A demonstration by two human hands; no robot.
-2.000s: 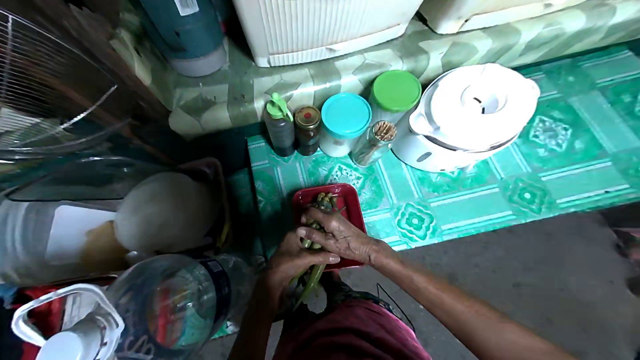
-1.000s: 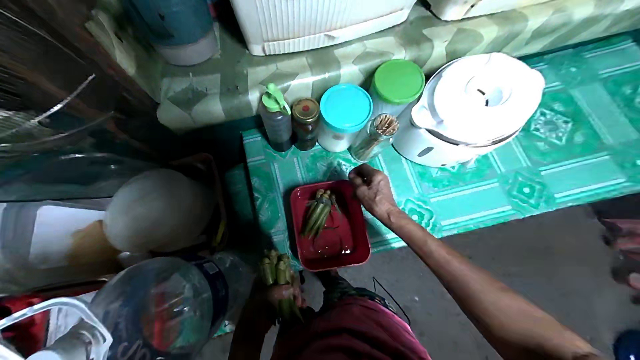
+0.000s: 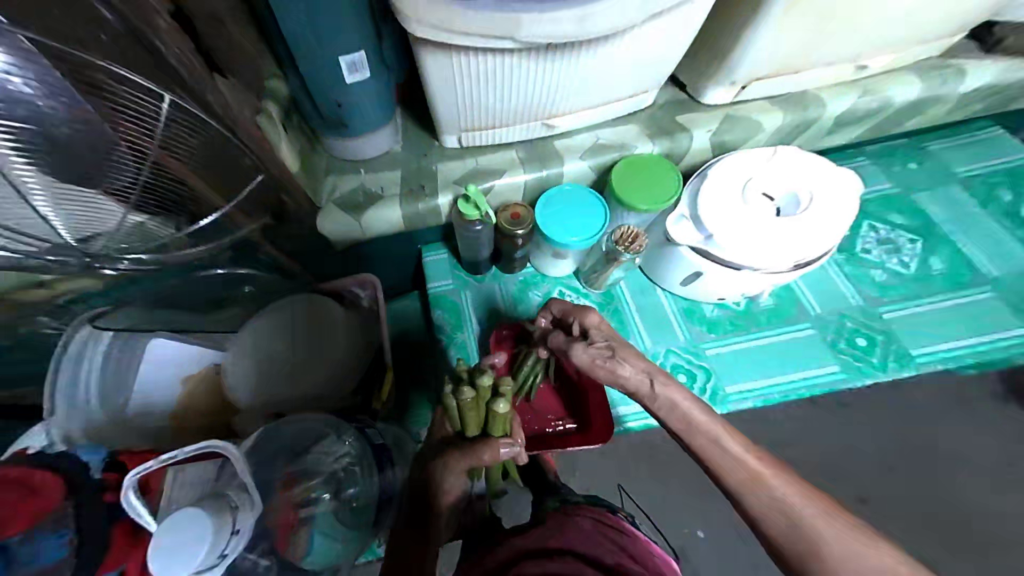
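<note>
My left hand (image 3: 472,456) is closed around a bundle of green okra pods (image 3: 482,408), stem ends up, at the left side of a red plastic tray (image 3: 596,412). More okra (image 3: 532,372) lies inside the tray. My right hand (image 3: 578,340) is over the tray's upper edge, its fingers bent close to the stem ends of that okra; whether they grip anything is unclear. The tray sits at the front edge of a table with a green patterned plastic cover (image 3: 808,320).
Behind the tray stand a green-capped bottle (image 3: 474,232), a brown jar (image 3: 514,236), a blue-lidded container (image 3: 570,220), a green-lidded container (image 3: 645,186), a jar of sticks (image 3: 612,258) and a white lidded appliance (image 3: 752,224). A large clear bottle (image 3: 320,488) and a fan (image 3: 120,152) are at left.
My left hand has brought its okra bundle up from below the tray to its left side. My right hand has moved from the tray's top right corner to over the okra inside.
</note>
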